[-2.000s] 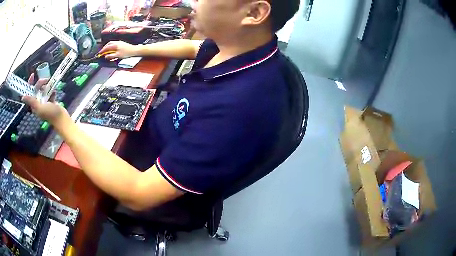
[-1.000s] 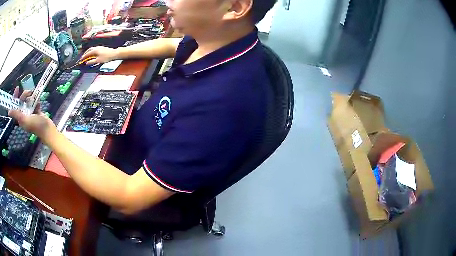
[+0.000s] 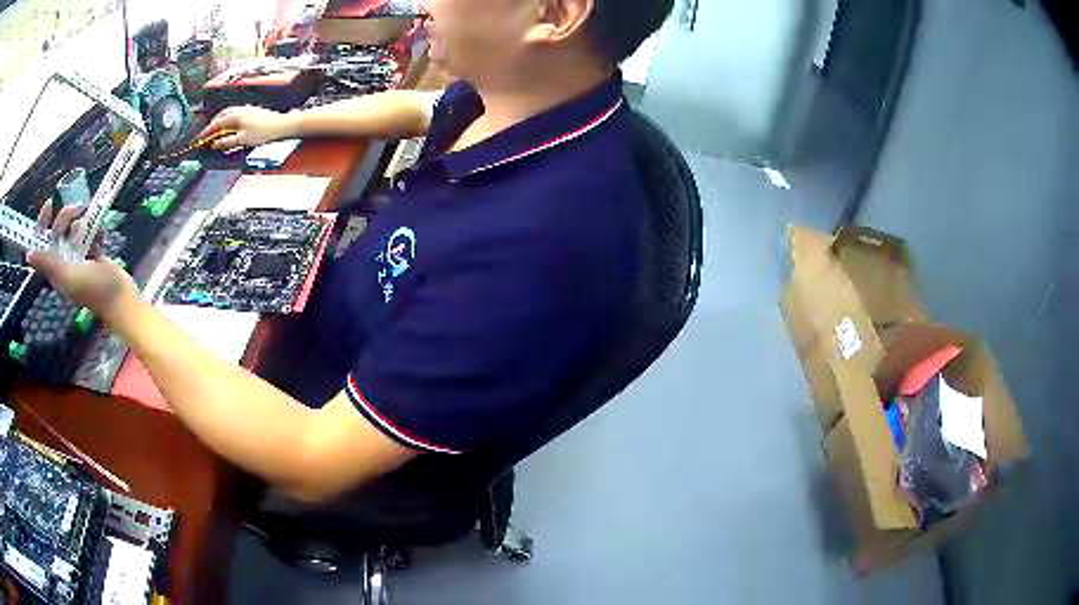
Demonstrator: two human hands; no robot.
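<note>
Neither of my hands is in view. A seated person (image 3: 509, 272) in a dark blue polo shirt is side-on before me. One hand (image 3: 89, 278) of this person holds up a thin silver-white frame (image 3: 115, 177) over the keyboard's near end. The other hand (image 3: 251, 127) rests on a small yellow-orange and dark thing, perhaps a mouse. A dark motherboard (image 3: 243, 262) lies flat on red and white sheets in front of the person. A second circuit board assembly (image 3: 47, 502) is at the lower left desk corner.
A black keyboard with green keys (image 3: 53, 325) lies behind the motherboard on the reddish-brown desk (image 3: 178, 455). A round teal-black fan (image 3: 162, 109) stands by the monitor. An open cardboard box (image 3: 852, 402) holding a dark bag sits on the floor behind the chair (image 3: 674, 225).
The camera view has shifted slightly, so the desk and person sit a little further right in the picture. The person's pose and hold on the frame look much the same.
</note>
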